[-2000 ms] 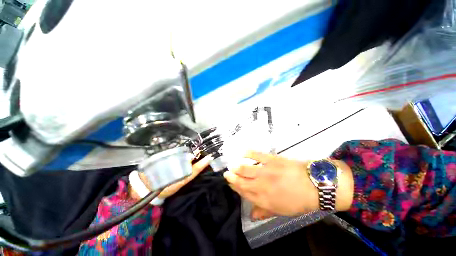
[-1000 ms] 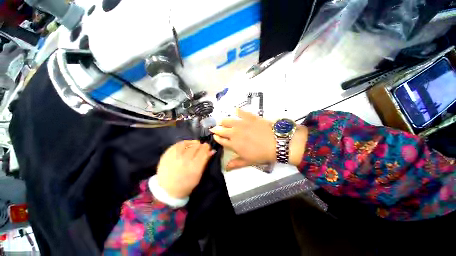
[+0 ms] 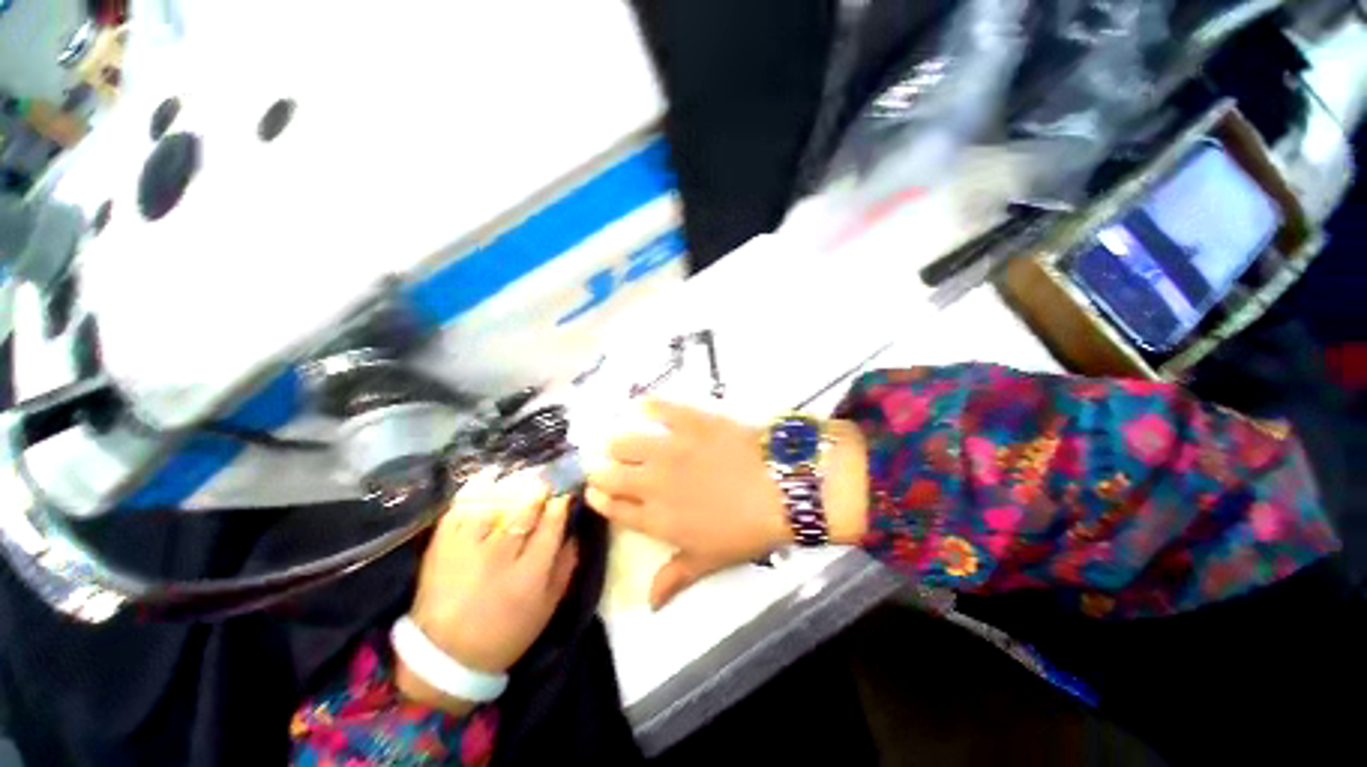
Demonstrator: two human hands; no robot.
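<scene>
A white sewing machine head [image 3: 375, 135] with a blue stripe and blue lettering fills the upper left. Its blurred metal presser foot and needle area [image 3: 510, 435] sits beside my fingertips. My left hand [image 3: 495, 577] is at the needle's near side, fingers bent down on the black fabric [image 3: 180, 644], with the fabric under them. My right hand [image 3: 682, 487] lies on the white bed right of the needle, fingers pointing left; whether it holds anything cannot be told. The black fabric spreads left below the machine head.
A lit phone [image 3: 1177, 247] lies in a yellow-brown tray [image 3: 1072, 322] at the upper right. A black stick-like tool [image 3: 982, 247] is beside the tray. A clear plastic bag [image 3: 960, 90] is behind the bed. A grey ruler strip [image 3: 765, 644] runs along the front edge.
The view has shifted, with the machine head larger and both hands farther left and lower in the picture. Both hands remain close to the needle area. More of the phone and tray shows.
</scene>
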